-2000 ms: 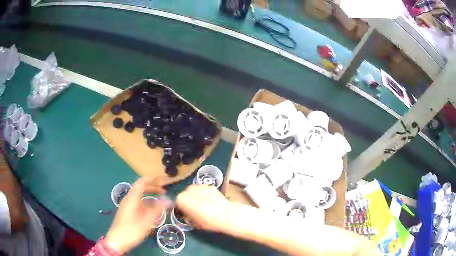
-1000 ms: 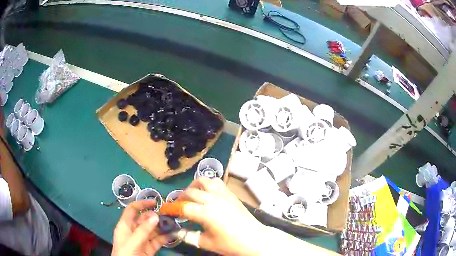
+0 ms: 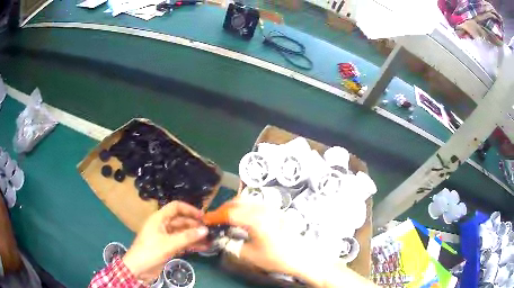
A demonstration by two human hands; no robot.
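My right hand (image 3: 251,233) is closed around an orange-handled tool (image 3: 221,215) in front of the carton. My left hand (image 3: 172,233) pinches a small dark part (image 3: 218,230) at the tool's end; the fingers hide most of it. White cup-shaped housings stand on the green bench below my left hand, one (image 3: 179,274) with a spoked inside showing, another (image 3: 114,252) by my left wrist. The shallow cardboard tray (image 3: 115,198) holds a pile of black round parts (image 3: 160,166). The carton (image 3: 364,225) is heaped with white housings (image 3: 332,208).
A clear plastic bag (image 3: 34,124) and more housings (image 3: 10,177) lie at the far left. A white metal post (image 3: 439,163), wired parts on coloured sheets (image 3: 420,242) and a blue bin (image 3: 472,250) are at right. A black boxy device (image 3: 241,21) with a cable lies beyond the conveyor.
The view has shifted, so the tray and carton sit lower and further left. Two seconds ago my hands were over the housings; now they are together higher up, at the dark part with the orange tool.
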